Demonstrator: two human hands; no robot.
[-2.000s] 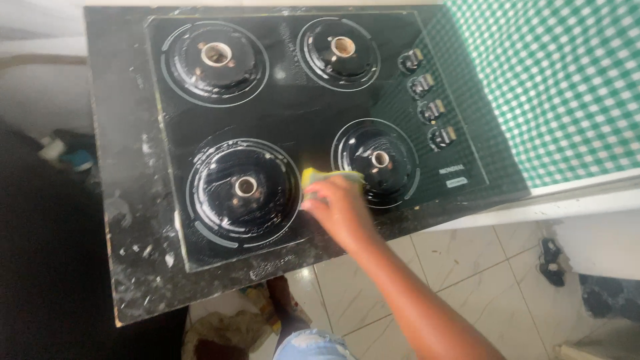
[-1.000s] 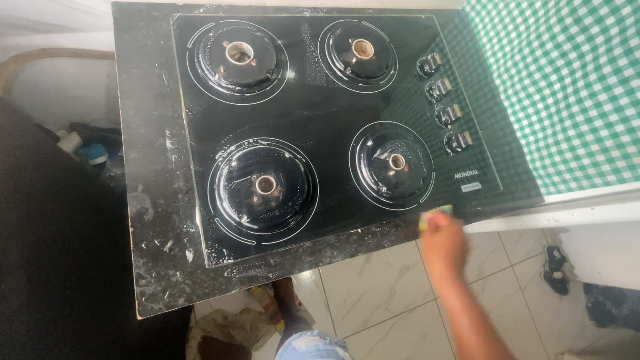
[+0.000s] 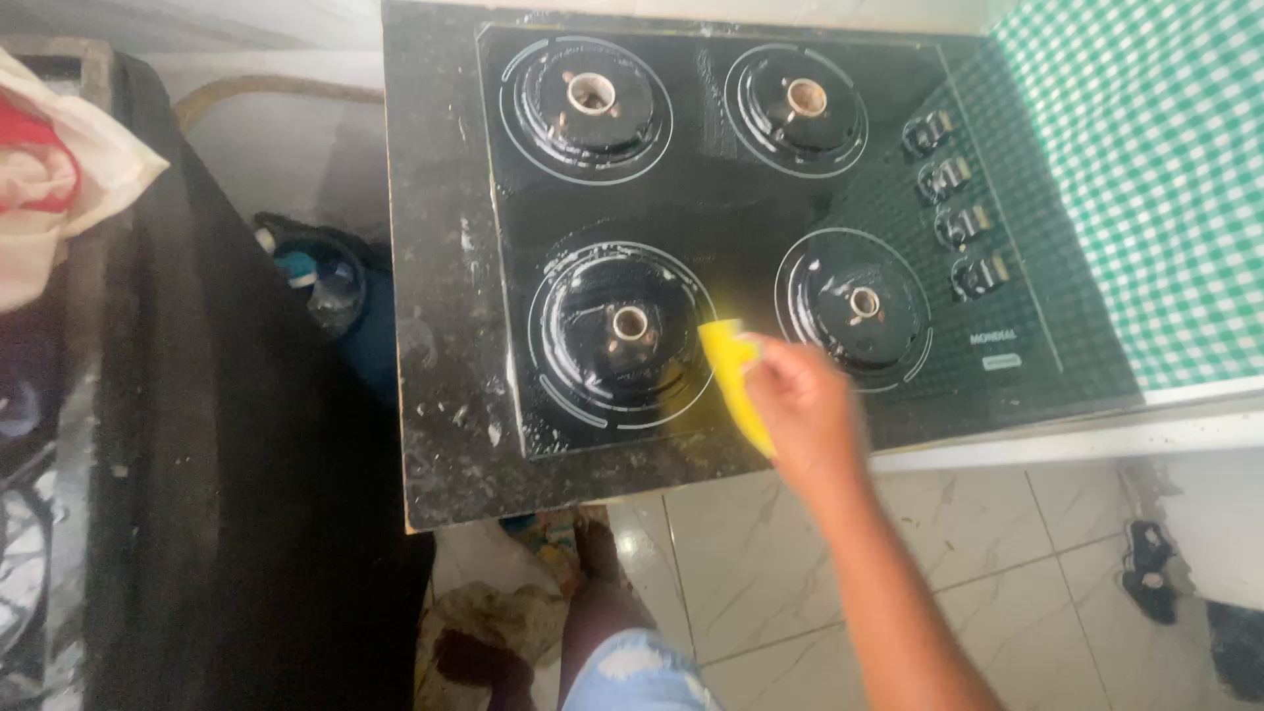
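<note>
My right hand [image 3: 805,415] grips a yellow sponge [image 3: 733,380], blurred by motion, over the front part of a black glass cooktop [image 3: 736,212]. The sponge is between the front left burner [image 3: 630,323] and the front right burner [image 3: 864,302]. Two more burners, the back left [image 3: 592,94] and the back right [image 3: 807,97], have bare round openings without grates. Whitish suds or wet streaks lie around the burner wells and on the stone counter [image 3: 444,375]. Several control knobs [image 3: 958,227] line the right side. My left hand is out of view.
A green and white checked cloth [image 3: 1165,178] is at the right. On the left stand a dark surface [image 3: 247,513], a red and white cloth [image 3: 49,178] and a blue container [image 3: 365,326]. Below are floor tiles [image 3: 760,573], a rumpled cloth [image 3: 494,622] and a sandal [image 3: 1150,573].
My right hand, at the front right edge of the cooktop a second ago, has moved left with the sponge, toward the front left burner. The view has shifted to show more at the left.
</note>
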